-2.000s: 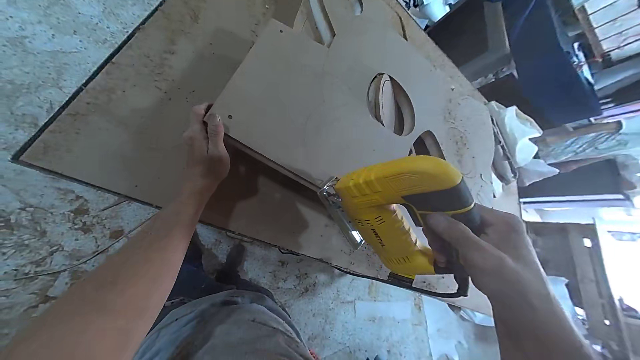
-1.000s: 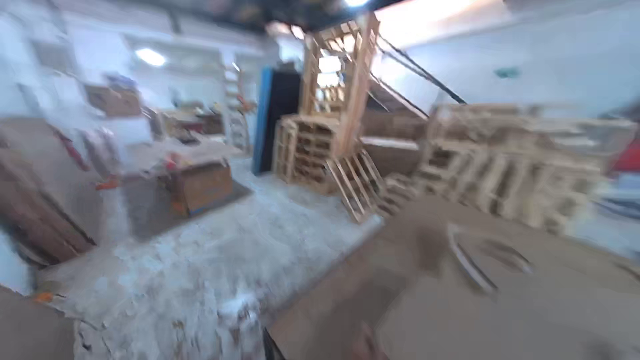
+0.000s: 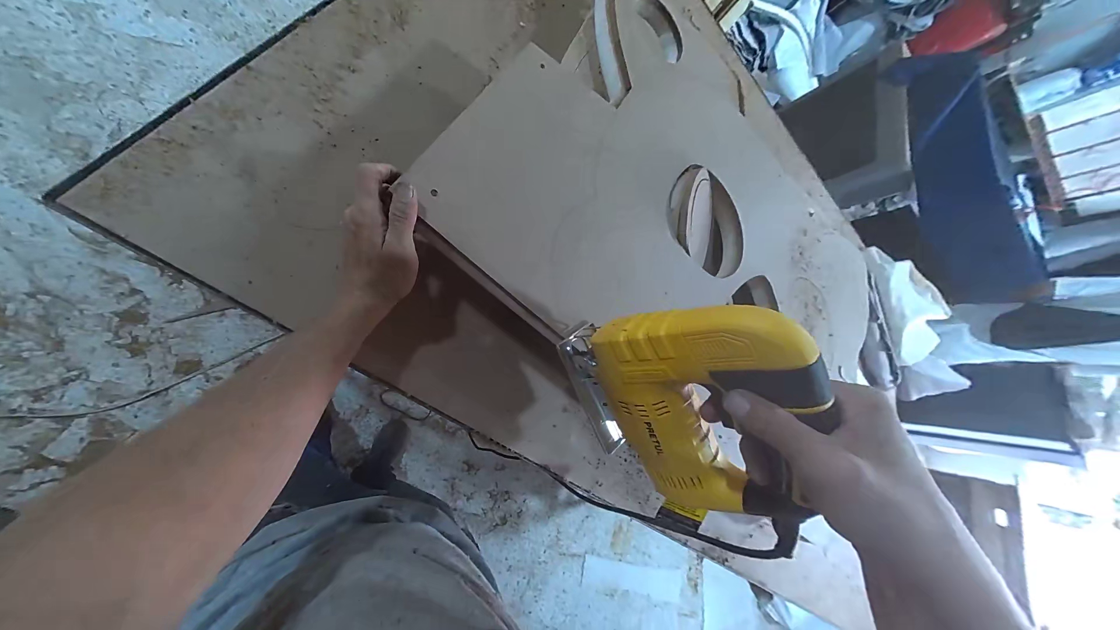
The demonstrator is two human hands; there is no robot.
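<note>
My right hand point(image 3: 805, 446) is closed around the handle of a yellow and black Pretul electric jigsaw point(image 3: 674, 394). The jigsaw lies on its side, with its metal shoe point(image 3: 591, 385) at the lower edge of a thin wood-fibre panel point(image 3: 542, 192). That panel has oval and curved cutouts. My left hand point(image 3: 383, 232) grips the panel's left corner, thumb on top. The panel is raised above a larger board point(image 3: 262, 175), and a shadow fills the gap. Whether the blade touches the panel cannot be seen.
A black power cord point(image 3: 604, 503) runs from the jigsaw along the board's near edge. White plastic sheeting point(image 3: 910, 306) hangs by the right side. A dark blue panel point(image 3: 971, 175) stands beyond. The floor point(image 3: 105, 324) is stained and littered with sawdust and scraps.
The view swung up to the workshop with its pallets and came back down to the board. Against two seconds ago, both hands, the jigsaw and the panel are placed much the same.
</note>
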